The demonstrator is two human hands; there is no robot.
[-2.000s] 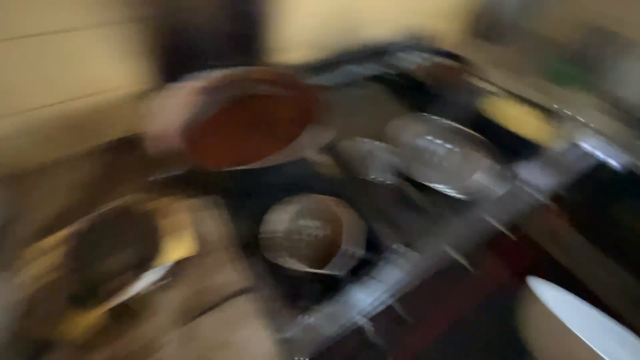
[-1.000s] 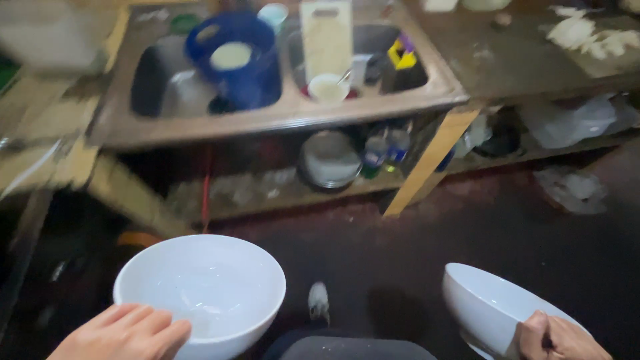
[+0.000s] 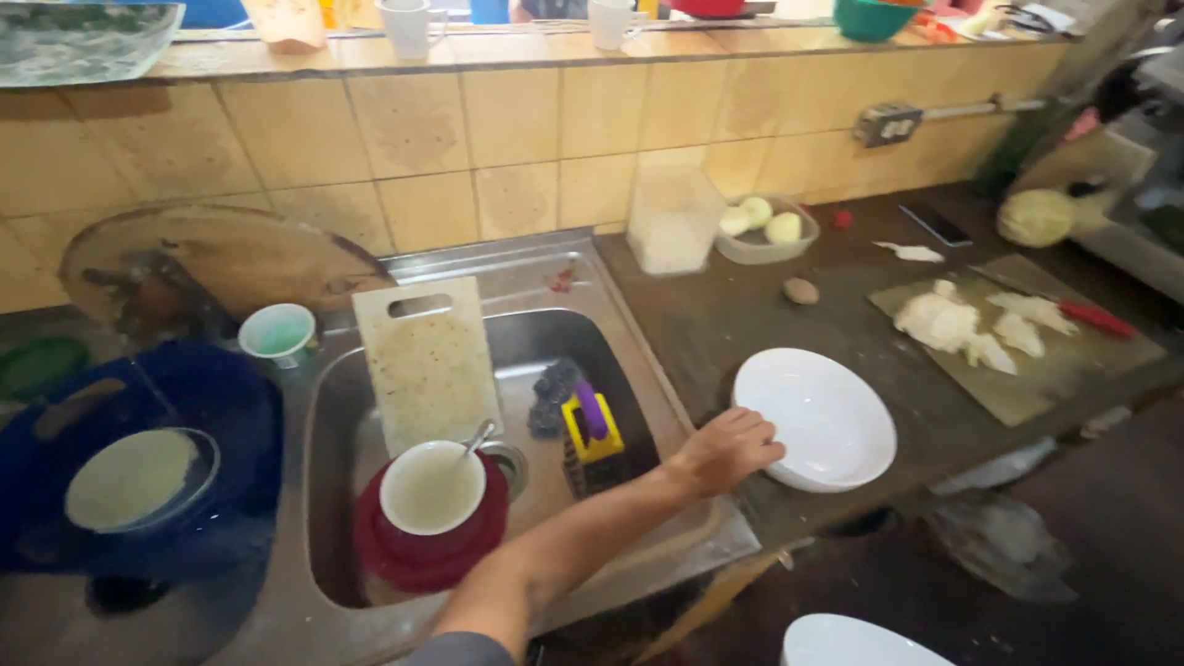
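Observation:
With my left hand [image 3: 731, 450] I grip the near left rim of a white bowl [image 3: 819, 421], which is tilted at the dark counter, right of the sink. A second white bowl [image 3: 856, 643] shows only in part at the bottom edge, and my right hand is out of view. Inside the metal sink basin, a small white bowl [image 3: 433, 488] of cloudy liquid with a spoon [image 3: 479, 437] stands on a dark red plate [image 3: 388, 555]. A white cutting board [image 3: 427, 370] leans there, beside a yellow and purple brush [image 3: 594, 427].
A blue tub [image 3: 231, 407] fills the left basin. Behind the bowl are a clear container [image 3: 675, 222], a tray of peeled onions [image 3: 768, 242] and an egg [image 3: 800, 291]. A board [image 3: 1004, 398] with cut pieces and a red-handled knife [image 3: 1096, 317] lies right.
The view has moved closer to the sink and counter. My left hand has brought its white bowl from over the floor to the counter. My right hand, seen earlier gripping the other bowl, has left view.

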